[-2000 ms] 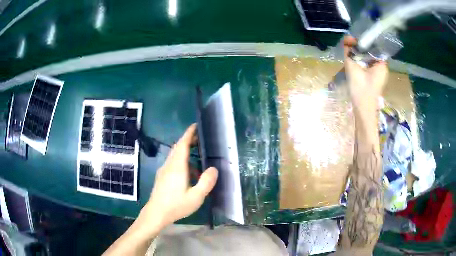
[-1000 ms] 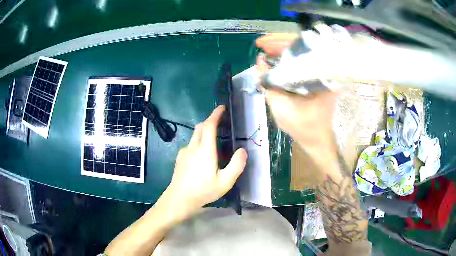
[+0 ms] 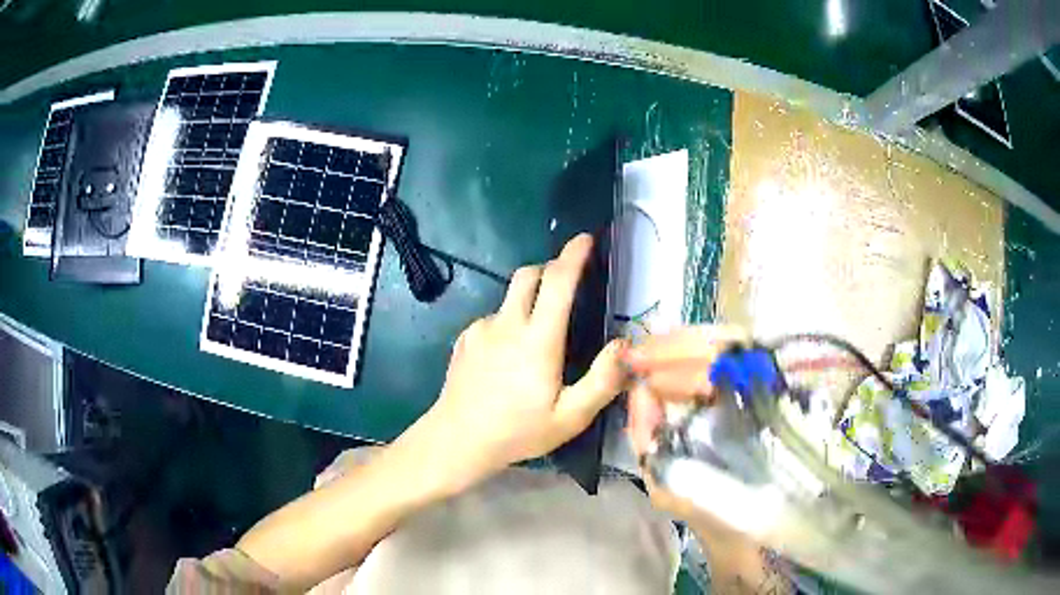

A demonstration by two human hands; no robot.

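Note:
My left hand [image 3: 523,360] holds the black back cover [image 3: 592,302] on its edge, tilted up beside the white panel backsheet [image 3: 657,238]. A thin dark wire shows between cover and backsheet. My right hand [image 3: 686,372] grips the glue dispensing gun [image 3: 744,459], which is blurred, over the lower part of the backsheet; its nozzle tip cannot be made out. The bundled black output cable [image 3: 416,258] lies left of my left hand, its cord running toward the cover.
Solar panels [image 3: 308,250] lie at left, with another black back cover [image 3: 102,192] beside them. The tan glue-catch board [image 3: 814,221] is at right, with a crumpled printed cloth [image 3: 930,395] on its edge. A red stool [image 3: 997,511] stands lower right.
The right hand and gun have moved from the upper right, past the backsheet's top, down to its lower part. The left hand still holds the cover. The view has shifted.

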